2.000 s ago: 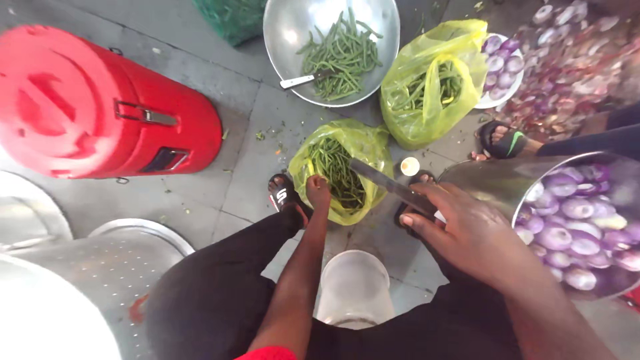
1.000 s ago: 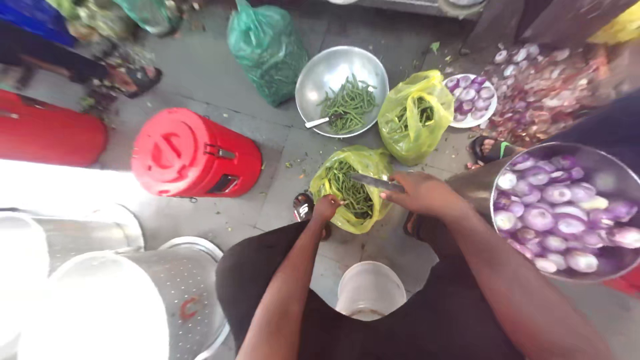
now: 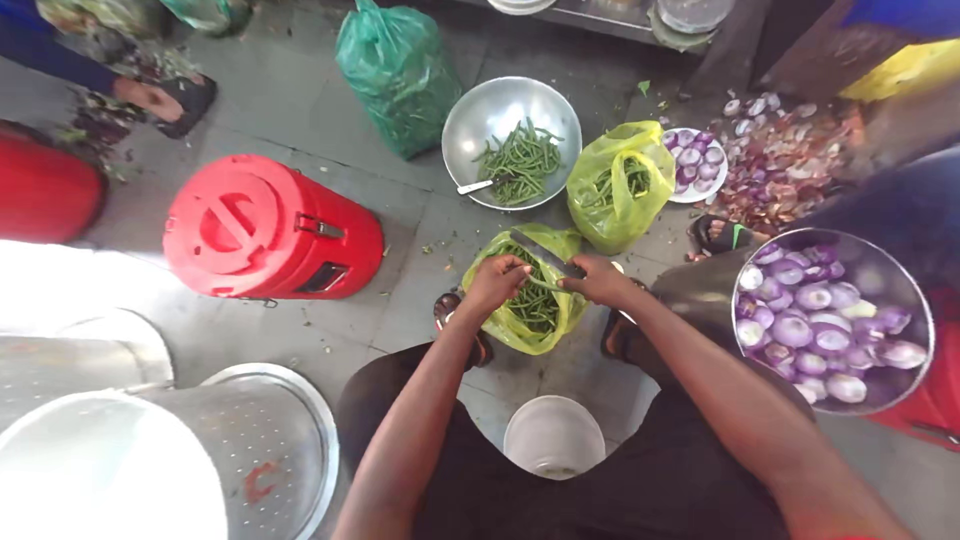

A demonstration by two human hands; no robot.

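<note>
My left hand (image 3: 499,283) pinches one end of a green bean (image 3: 547,284) above an open yellow plastic bag (image 3: 517,339) full of green beans. My right hand (image 3: 600,282) grips a dark-bladed knife (image 3: 546,253), its blade pointing up and left over the bag, and its fingers touch the bean's other end. Beyond the bag, a metal bowl (image 3: 480,112) holds more green beans and a white-handled knife (image 3: 475,187). A second yellow bag (image 3: 611,217) of beans stands right of that bowl.
A white bucket (image 3: 553,431) sits between my legs. At right are a large pot (image 3: 930,330) of peeled onions, an onion plate (image 3: 694,196) and onion skins (image 3: 795,161). A red insulated container (image 3: 277,225), perforated metal pots (image 3: 277,442) and a green bag (image 3: 405,82) stand around. A person's foot (image 3: 161,101) is upper left.
My hands have come together over the bag, with a bean now visible between them. The view has shifted, showing more of the floor at left and top than two seconds ago.
</note>
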